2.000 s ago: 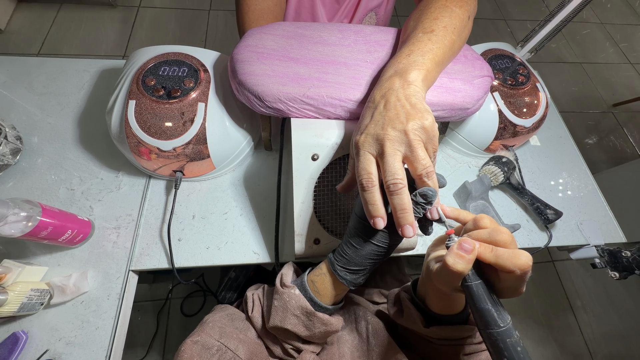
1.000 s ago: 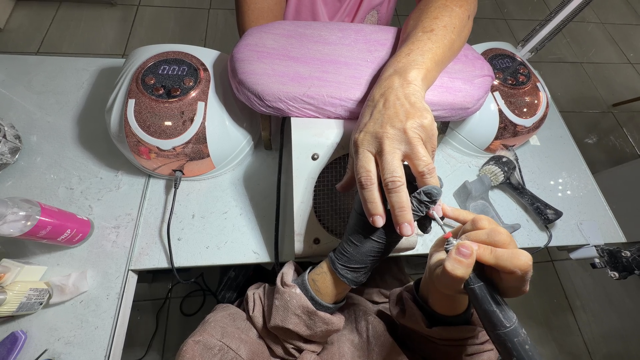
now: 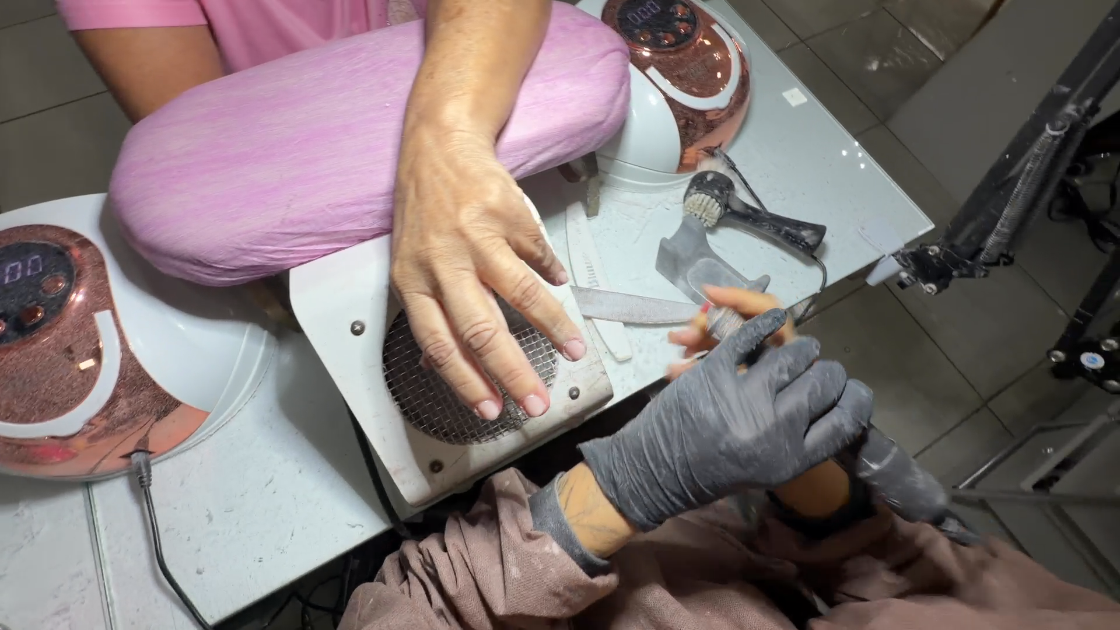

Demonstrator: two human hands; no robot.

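My left hand (image 3: 735, 411), in a dark grey glove, lies over my right hand at the front tip of an electric nail drill handpiece (image 3: 897, 477). My bare right hand (image 3: 757, 306) grips the handpiece and is mostly hidden behind the glove; its fingers are blurred. Left of them, another person's hand (image 3: 477, 280) rests palm down, fingers spread, over the round mesh grille of a white dust collector (image 3: 341, 289). That person's wrist lies on a pink covered armrest (image 3: 350, 140).
Nail files (image 3: 643, 306), a grey plastic piece (image 3: 696, 254) and a black-handled dust brush (image 3: 761, 219) lie right of the dust collector. Nail lamps stand at left (image 3: 175, 324) and upper right (image 3: 643, 114). A black jointed arm (image 3: 1006, 192) stands at far right.
My left hand has let go of the other person's finger and moved right onto my right hand and the drill. My right hand has also moved away from that finger. The view has shifted right and tilted.
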